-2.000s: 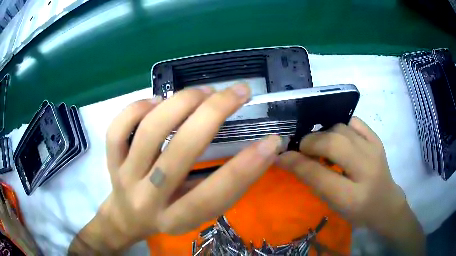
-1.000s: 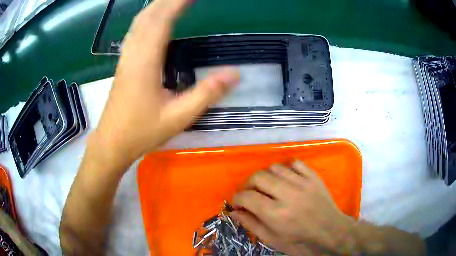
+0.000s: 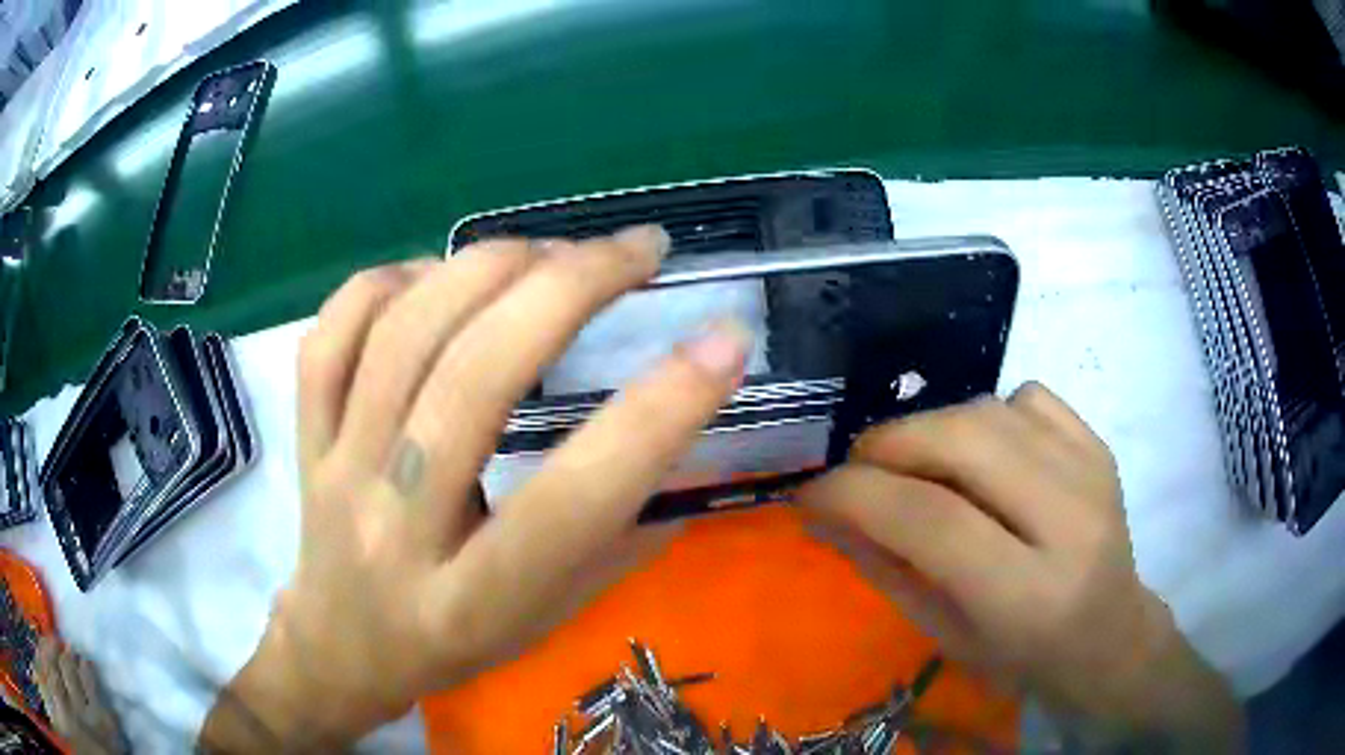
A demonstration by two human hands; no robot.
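Observation:
A black phone middle frame (image 3: 929, 317) with a silver rim is tilted on edge in front of me. My left hand (image 3: 457, 457) holds its left part, thumb across the large opening and fingers over the top rim. My right hand (image 3: 1003, 516) has its fingertips at the frame's lower edge; whether they pinch a side key is hidden. The working stack of frames (image 3: 826, 207) lies behind, partly seen through the opening. The orange parts tray (image 3: 752, 605) is below my hands, with a pile of loose side keys (image 3: 657, 715) at its near side.
A single frame (image 3: 207, 185) lies on the green belt (image 3: 590, 103). Slanted frames (image 3: 148, 443) stand at left, and a tight leaning stack (image 3: 1269, 339) at far right. At lower left are a second orange tray (image 3: 27, 590) and another person's hand (image 3: 71, 693).
The left hand has come back from the belt holding a frame up. The right hand has left the key pile for the frame's edge. A single frame now lies on the belt at upper left.

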